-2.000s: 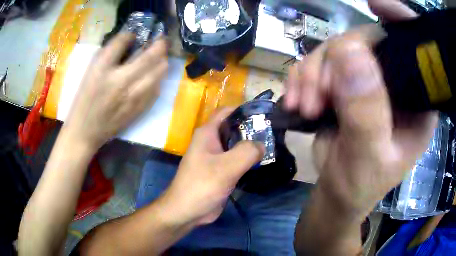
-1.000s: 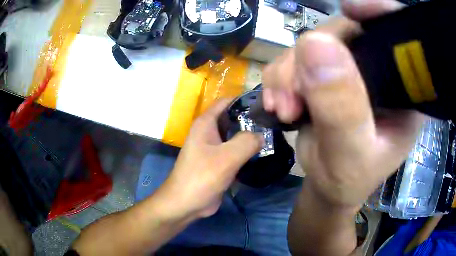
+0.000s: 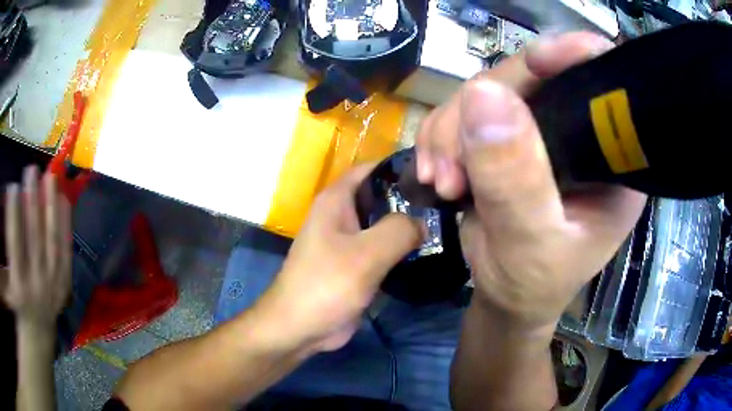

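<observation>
My left hand [image 3: 329,257] holds a black camera housing [image 3: 429,281] over my lap, its thumb on the circuit board [image 3: 432,233] inside. My right hand [image 3: 522,193] grips a thick black electric screwdriver [image 3: 674,112] with a yellow label. The driver points left into the upper part of the housing. Its tip and the spot it meets are hidden behind my right fingers.
Two more open camera housings [image 3: 241,36] [image 3: 361,48] lie at the bench's back edge, beside the screw feeder [image 3: 449,48]. A white sheet [image 3: 193,136] is taped down. Clear blister trays [image 3: 670,281] stand at right. Another person's hand [image 3: 36,241] is at far left, near a red object [image 3: 132,297].
The other person's hand has left the housing at the back and now shows at far left. The screwdriver and my right hand have moved left; my left hand stays nearly still.
</observation>
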